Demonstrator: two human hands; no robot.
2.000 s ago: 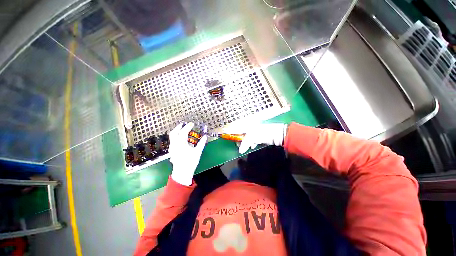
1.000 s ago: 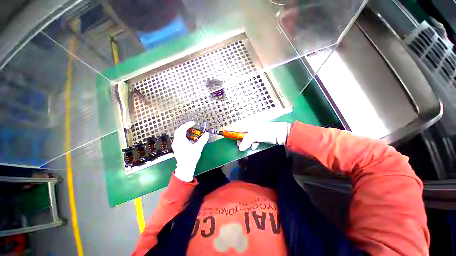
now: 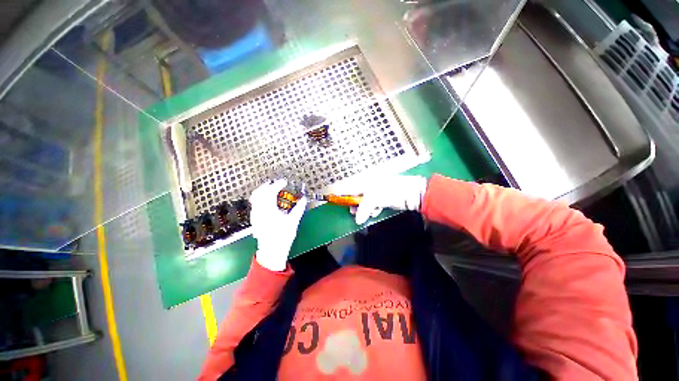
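My left hand [image 3: 275, 231], in a white glove, holds a black and copper-orange coil component [image 3: 286, 199] over the near edge of the perforated metal tray [image 3: 238, 155]. My right hand [image 3: 391, 199], also gloved, is shut on the orange handles of the cutting pliers [image 3: 342, 199]. The plier jaws point left and are at the coil; whether they touch a lead is too small to tell. Several coil components [image 3: 216, 221] stand in a row at the tray's near left corner. Another coil [image 3: 318, 134] lies near the tray's middle.
Clear shield panels [image 3: 454, 37] stand around the tray. A deep stainless tray [image 3: 573, 119] is on the right, with a white slotted basket [image 3: 642, 65] beyond it. Green bench top [image 3: 173, 279] surrounds the perforated tray. A metal frame [image 3: 80, 309] stands at the lower left.
The hands, coil and pliers stay together at the tray's near edge. The held coil has turned slightly in my left hand. The whole view has shifted a little.
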